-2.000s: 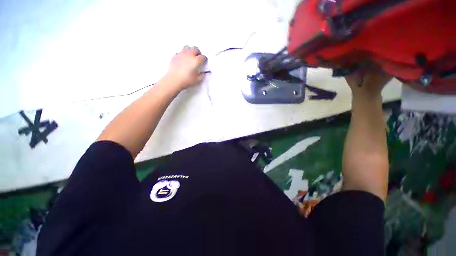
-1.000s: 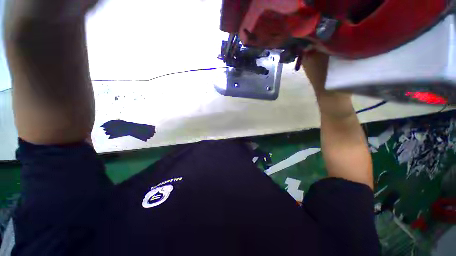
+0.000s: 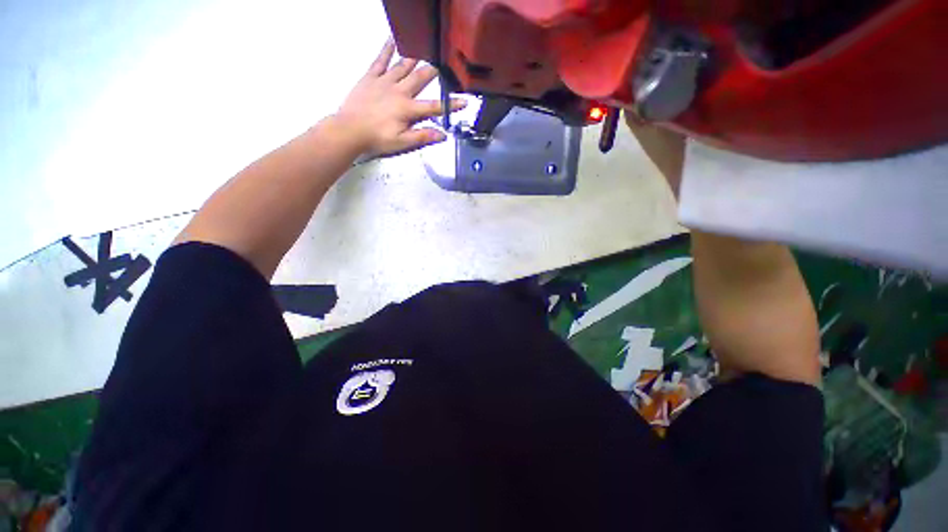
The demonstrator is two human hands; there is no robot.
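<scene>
The straight-knife cutting machine's large red motor body fills the top right. Its grey base plate lies flat on the table, with the dark upright at its left end. My left hand lies flat with fingers spread on the white paper marker, just left of the upright. My right hand is hidden behind the motor body and the white-grey box; only the forearm shows. I cannot see its grip. A thin dark line marks the marker's near edge at the left.
Black fabric strips lie crossed on the pale table at the left. Another dark offcut lies by the near edge. Paper and fabric scraps litter the green floor.
My left hand has come back from the upper left and now lies beside the machine. A dark offcut now lies partly behind my left sleeve. The machine stands slightly further left in view.
</scene>
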